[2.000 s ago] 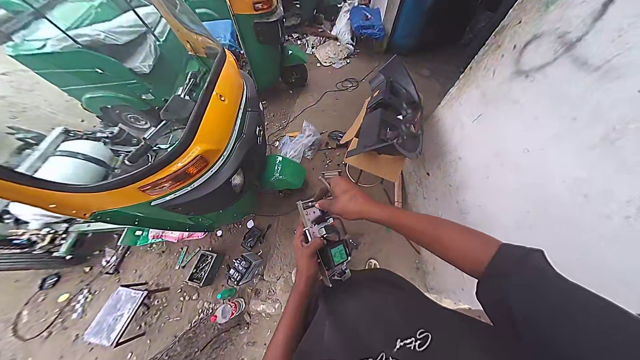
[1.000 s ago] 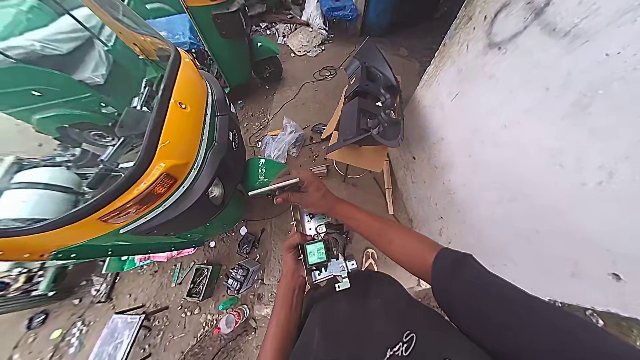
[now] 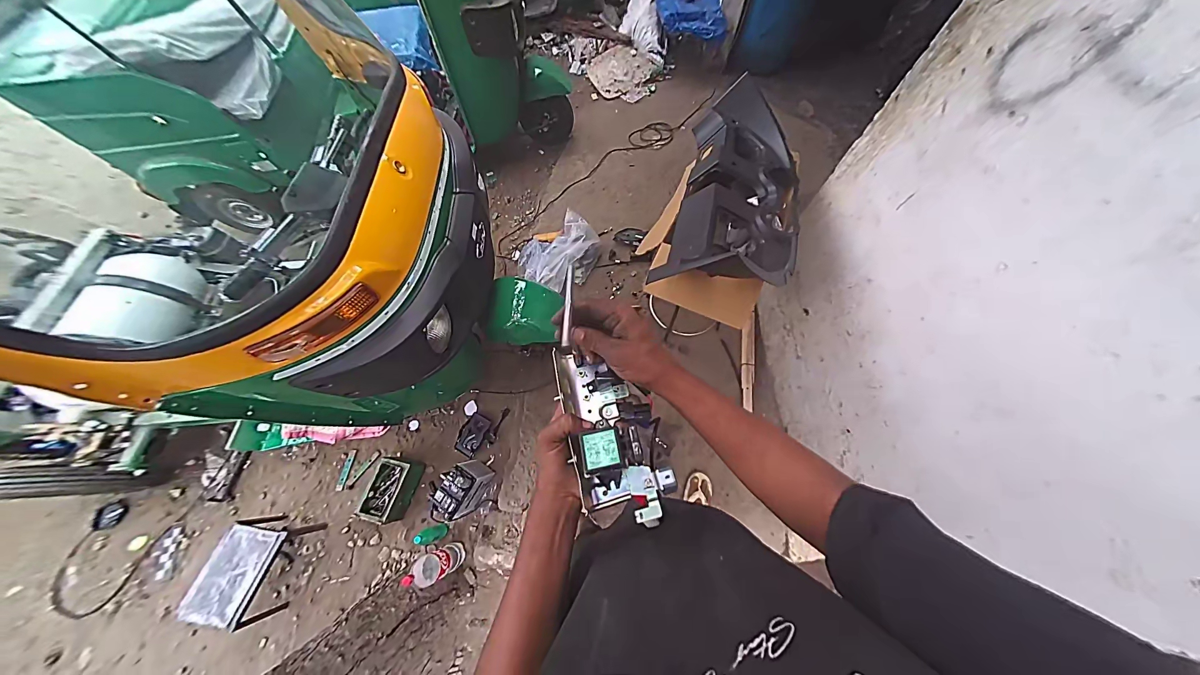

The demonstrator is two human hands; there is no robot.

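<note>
My left hand [image 3: 561,455] grips the left edge of a metal bracket plate [image 3: 589,394] that carries electrical parts, in front of my torso. A black module with a green label [image 3: 601,450] sits on the plate beside my left fingers, and a pale connector [image 3: 647,506] is at its lower end. At the plate's top end, my right hand [image 3: 619,339] holds a slim metal tool [image 3: 568,295], perhaps a wrench or screwdriver, which stands nearly upright in the view. Where the tool meets the plate is partly hidden by my fingers.
A yellow and green auto rickshaw [image 3: 412,216] stands at left. Black plastic dashboard part [image 3: 741,206] rests on a cardboard box [image 3: 717,291] beside the white wall [image 3: 994,328]. On the ground lie a parts box [image 3: 391,489], a plastic bottle [image 3: 437,565], a small metal-topped stool [image 3: 231,574] and a cable [image 3: 609,150].
The metal tool in my right hand has turned from lying sideways to nearly upright, and my right hand is closer to the plate's top end. My left hand keeps its hold.
</note>
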